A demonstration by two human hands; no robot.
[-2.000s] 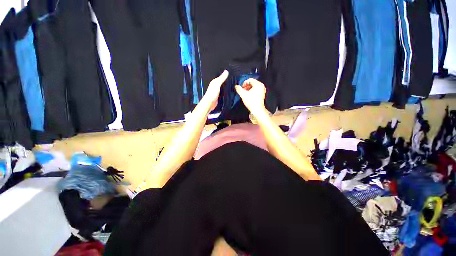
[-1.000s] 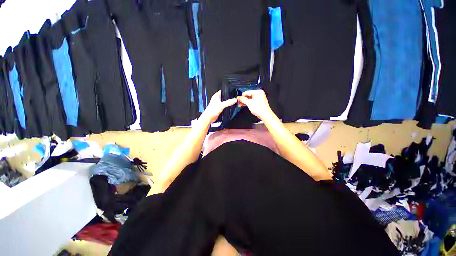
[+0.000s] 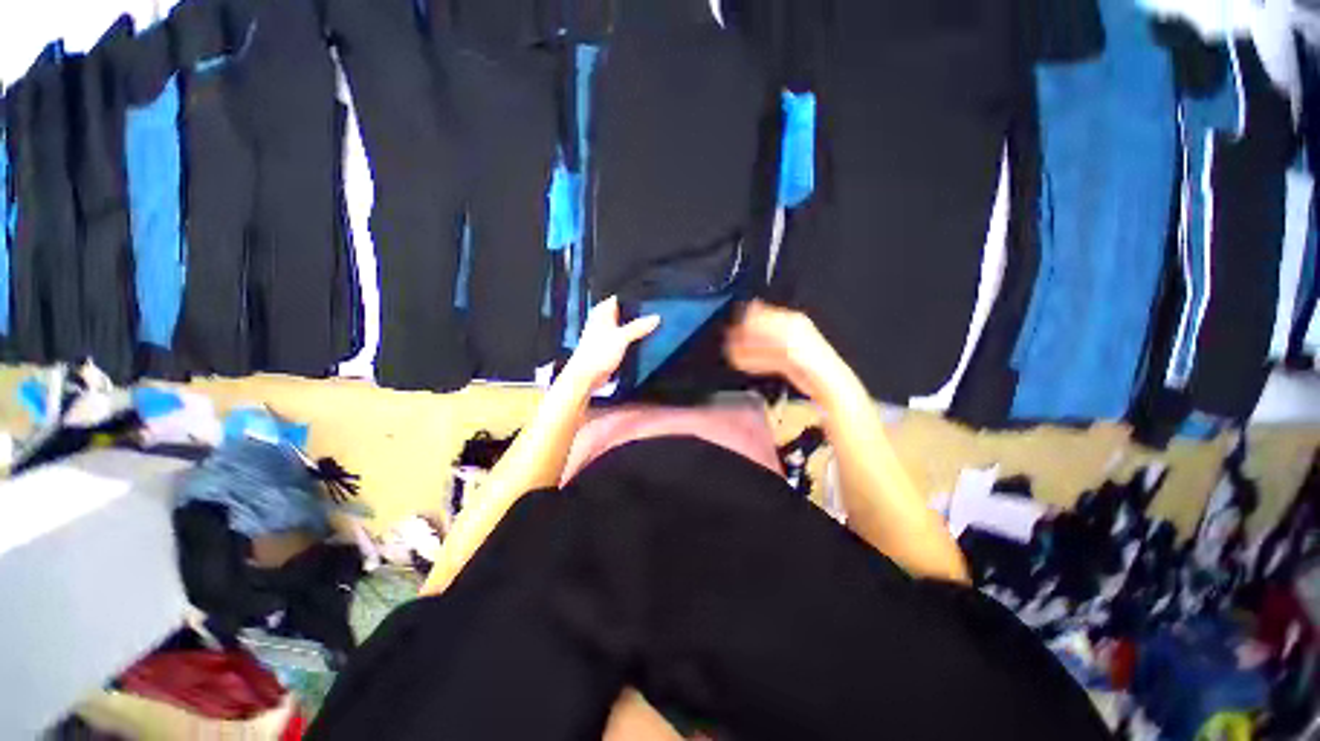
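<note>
A stack of black cut panels lies on the table in front of me, its near end lifted and folded. A blue triangular area of fabric shows at the folded end. My left hand is at the left edge of this end, thumb pointing right over it, holding the edge. My right hand is blurred at the right of the end; whether it grips fabric cannot be told.
More black panels and blue panels lie in rows on both sides. Dark and white offcuts lie on the floor at right. A white box and crumpled denim-blue cloth are at lower left.
The lifted ply edges between my hands have come down into a fold showing a blue triangle. My right hand has moved right and down, away from my left hand. The view has shifted.
</note>
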